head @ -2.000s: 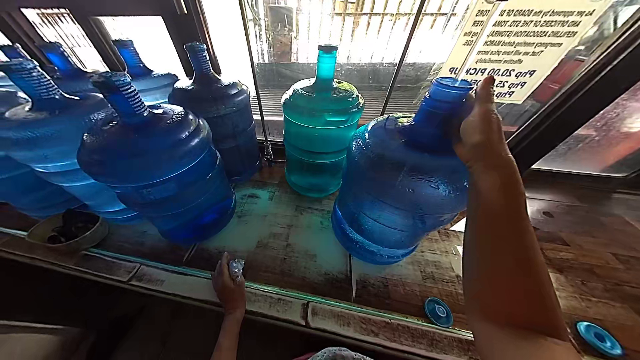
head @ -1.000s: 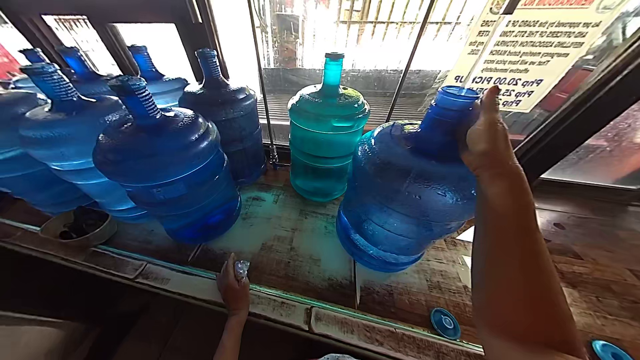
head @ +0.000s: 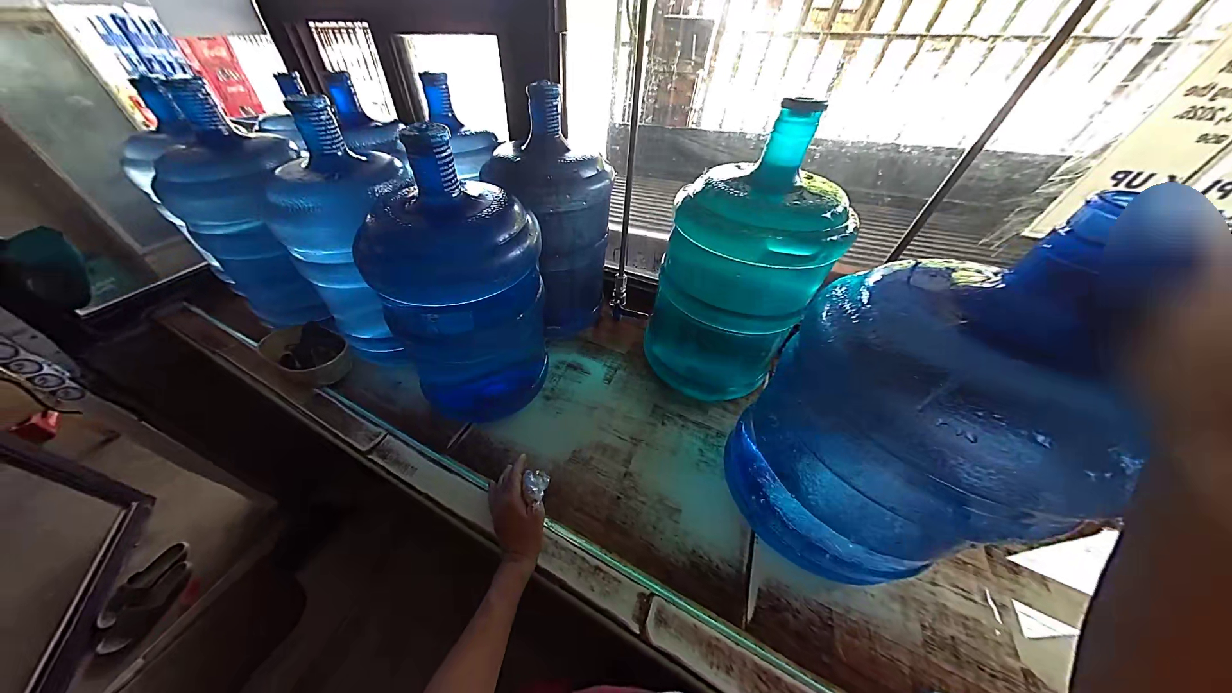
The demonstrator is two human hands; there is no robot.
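Observation:
At the right, a large blue water jug leans with its neck toward my right hand, which is at the neck and blurred; its exact grip is unclear. My left hand rests by the counter's front edge, closed on a small crumpled clear plastic piece. A green jug, upright with a dark cap, stands behind and left of the blue one. Nearer my left hand is another upright blue jug, with a ribbed wrap around its neck.
Several more blue jugs crowd the left of the wooden counter. A shallow round bowl with dark contents sits near its front edge. Window glass and a sign bearing writing are behind. Footwear lies on the floor lower left.
The view has swung left and nearer the counter. The blue jug at my right hand is more tilted than before. My left hand still holds the clear plastic piece.

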